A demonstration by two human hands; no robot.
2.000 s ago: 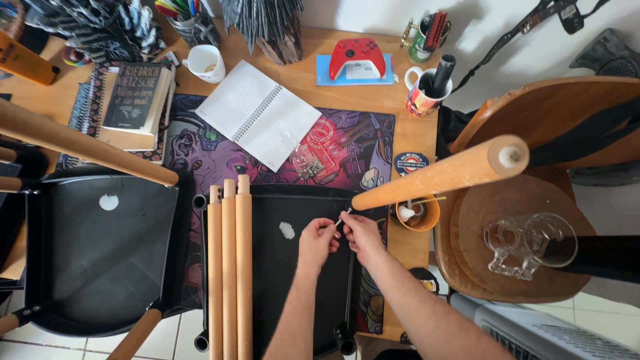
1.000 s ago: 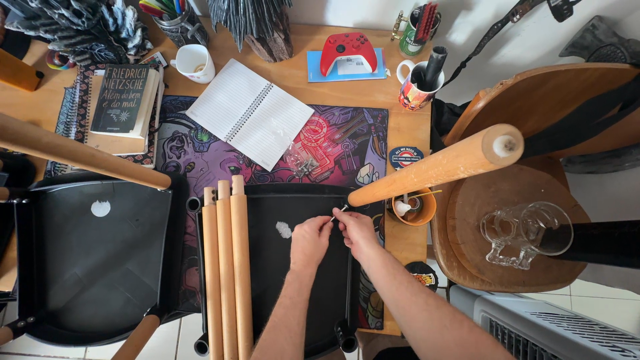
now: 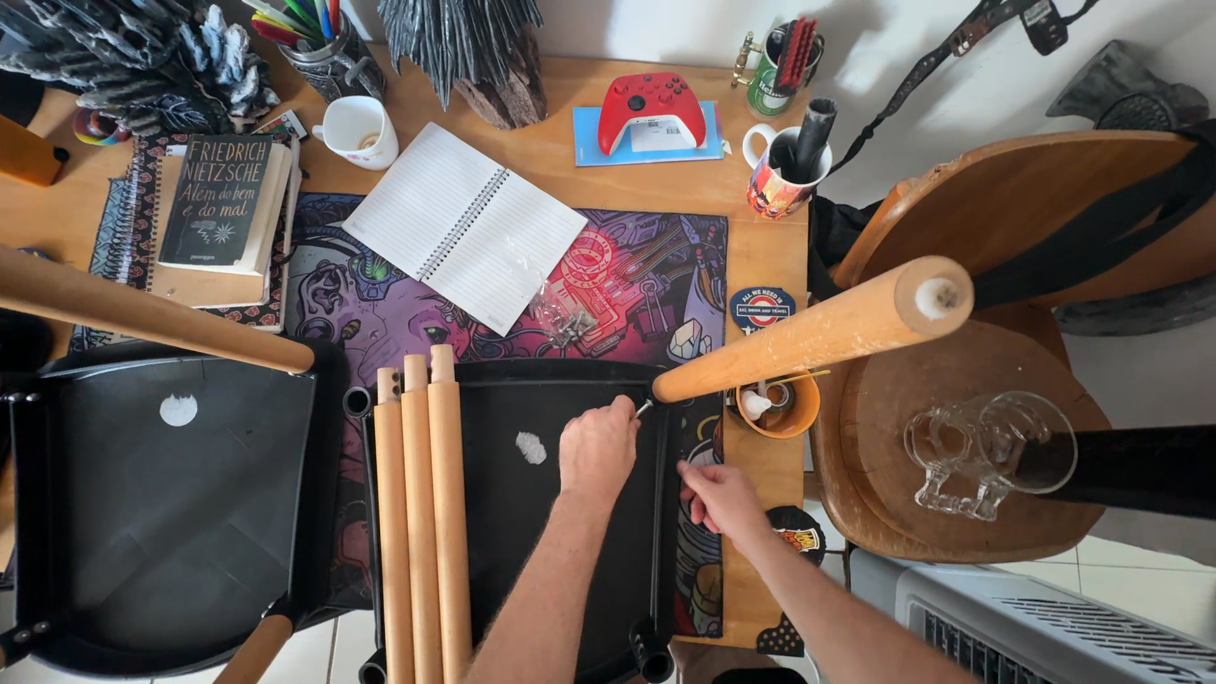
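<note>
A black plastic chair seat (image 3: 541, 532) lies underside up on the table. From its far right corner socket a wooden leg (image 3: 817, 328) rises at a tilt. My left hand (image 3: 598, 446) grips a small metal tool (image 3: 645, 409), perhaps a hex key, its tip at that corner by the leg's base. My right hand (image 3: 719, 499) is off the tool, fingers loosely bent, just right of the seat's edge. Several loose wooden legs (image 3: 416, 513) lie side by side along the seat's left part. Small metal screws in a clear bag (image 3: 570, 325) rest on the patterned mat.
A second black seat (image 3: 171, 484) with wooden legs attached stands at left. An open spiral notebook (image 3: 465, 228) lies beyond the seat. An orange bowl (image 3: 796, 408) sits close to the upright leg. A wooden chair (image 3: 874, 456) holding a glass mug (image 3: 1016, 446) is at right.
Both hands were together at the corner by the leg's base. My right hand has let go and moved down and right, while my left hand stays there with the tool.
</note>
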